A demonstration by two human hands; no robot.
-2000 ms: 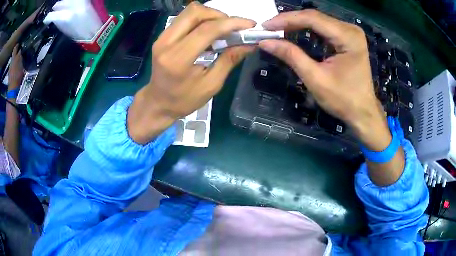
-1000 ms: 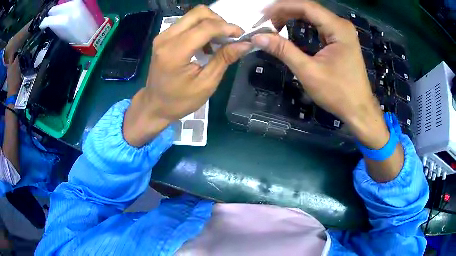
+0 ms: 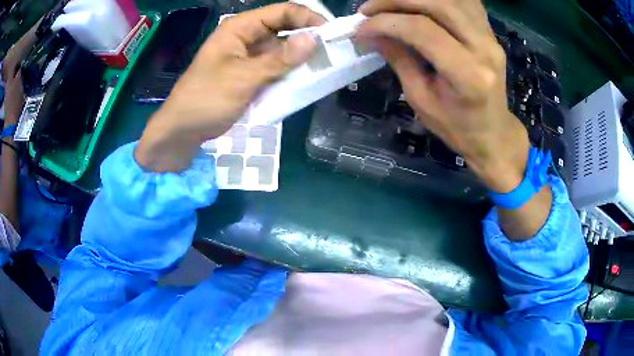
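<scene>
My left hand (image 3: 233, 73) and my right hand (image 3: 445, 83) are raised at the top centre, both gripping a bent white sheet with grey shapes (image 3: 306, 87) between thumbs and fingers. The sheet is folded over at its top edge, and its lower part hangs down towards the left. A second sticker sheet (image 3: 247, 187) with rows of grey notched shapes lies on the bench below my left hand, partly hidden. A clear tray (image 3: 365, 163) of black modules (image 3: 365, 97) lies beneath and behind my right hand.
A dark phone-like slab (image 3: 167, 59) lies left of my left hand. A green-rimmed tray (image 3: 83, 149) with black items and a red-and-white box (image 3: 128, 45) stands further left. A white vented box (image 3: 598, 149) stands at the right. Another person's arm (image 3: 12, 104) shows at the far left.
The white sheet now hangs lower and shows a longer face between my hands. My left hand has shifted left, uncovering more of the sheet on the bench. The view has shifted slightly.
</scene>
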